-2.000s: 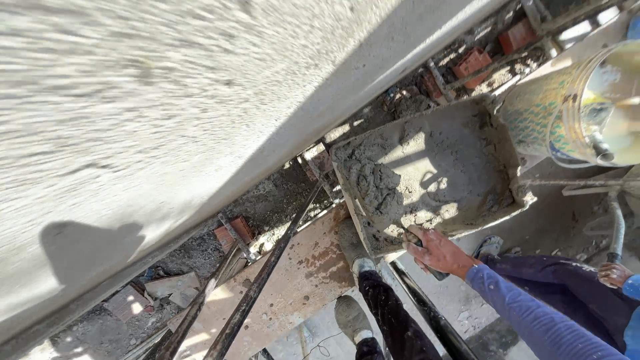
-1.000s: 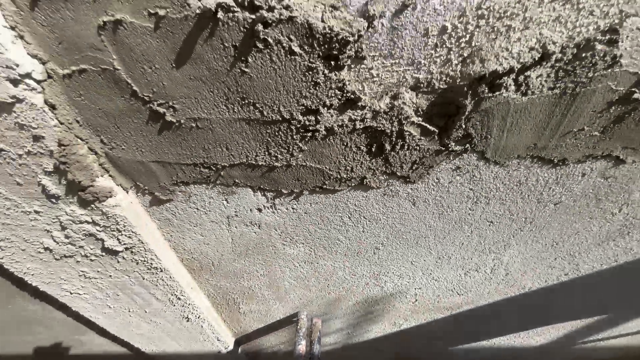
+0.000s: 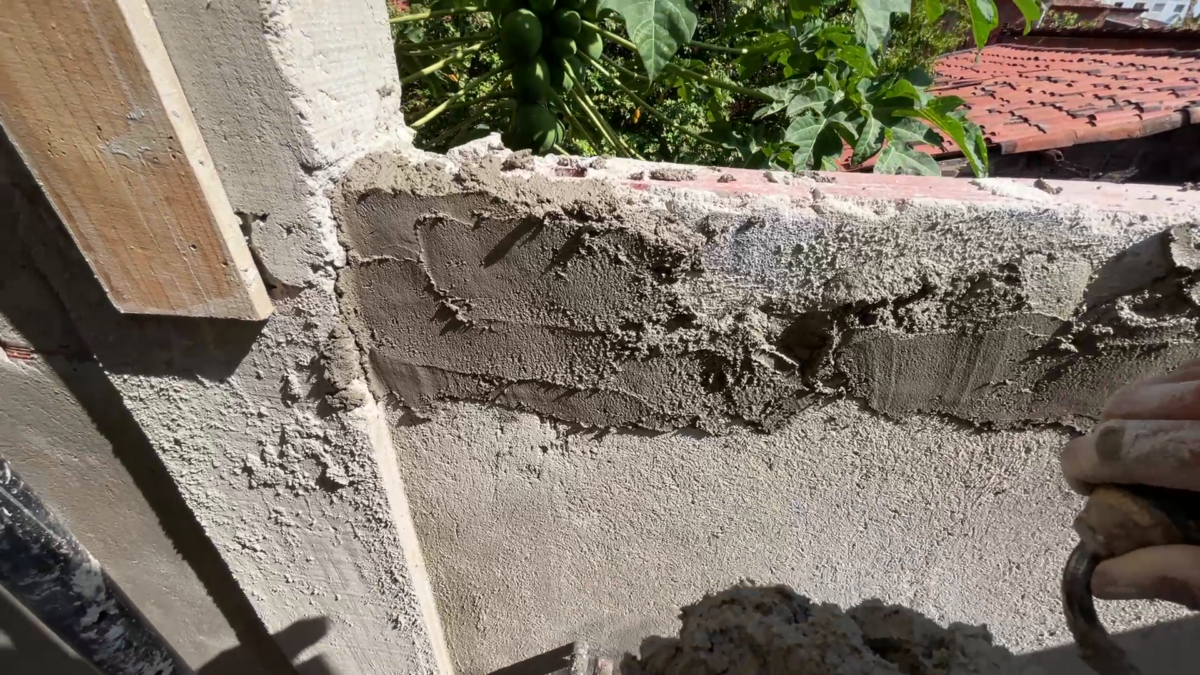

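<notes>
At the right edge of the head view, my right hand [image 3: 1139, 487] is closed around the handle of a trowel [image 3: 1087, 600], whose curved metal neck runs down out of view. A heap of wet mortar [image 3: 806, 633] shows at the bottom edge, left of that neck; its support is hidden. Behind them stands a low wall with a band of darker fresh mortar [image 3: 525, 319] along its upper part. Below the band the plaster [image 3: 703, 506] is lighter and rough. My left hand is not in the picture.
A plastered pillar [image 3: 272, 450] rises at the left, with a wooden board [image 3: 141, 159] before it. A dark, mortar-spattered pole [image 3: 66, 562] crosses the lower left. Beyond the wall top [image 3: 900, 187] are a papaya tree [image 3: 534, 84] and a red tiled roof [image 3: 1069, 89].
The view has swung from the mortar trough to the wall, then up to its top edge. My right hand with the trowel and the heap of mortar have come into view since one second ago.
</notes>
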